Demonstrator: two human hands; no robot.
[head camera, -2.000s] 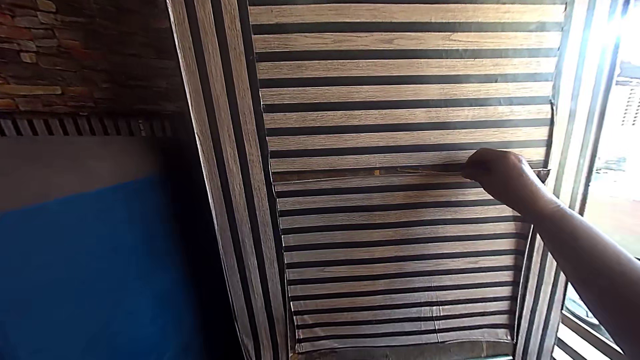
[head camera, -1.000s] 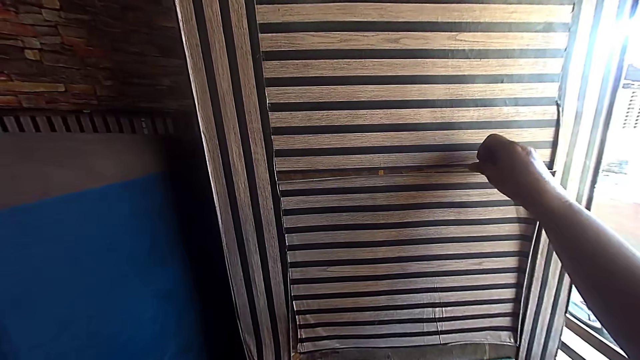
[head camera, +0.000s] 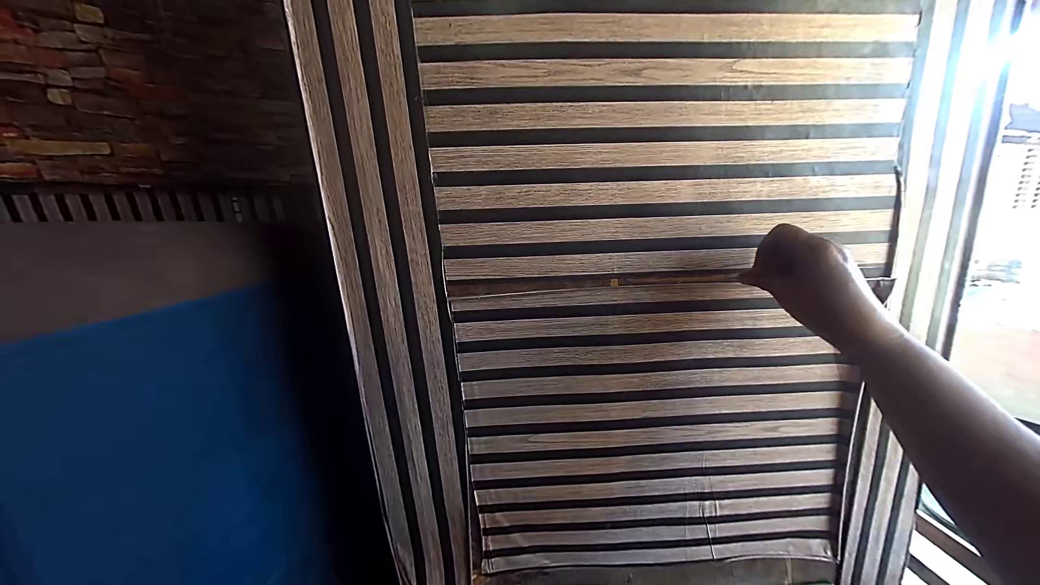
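Observation:
My right hand (head camera: 812, 280) reaches in from the right edge, its fingers closed at a dark horizontal seam across a panel covered in wood-grain and black striped sheet (head camera: 650, 195). Whether it pinches the sheet's edge or a thin strip cannot be told. A small yellowish mark (head camera: 614, 283) shows on the seam, left of the hand. Below the seam, the lower striped sheet (head camera: 650, 439) has creases and a wavy bottom edge. My left hand is out of view.
A frame with vertical stripes (head camera: 382, 244) borders the panel on the left, another (head camera: 934, 244) on the right. Further left are a blue surface (head camera: 146, 439) and a stone-patterned wall (head camera: 97, 89). Bright daylight comes through an opening (head camera: 1007, 284) at the right.
My right hand has moved slightly to the right along the seam since the earliest frame. Its fingers remain at the seam.

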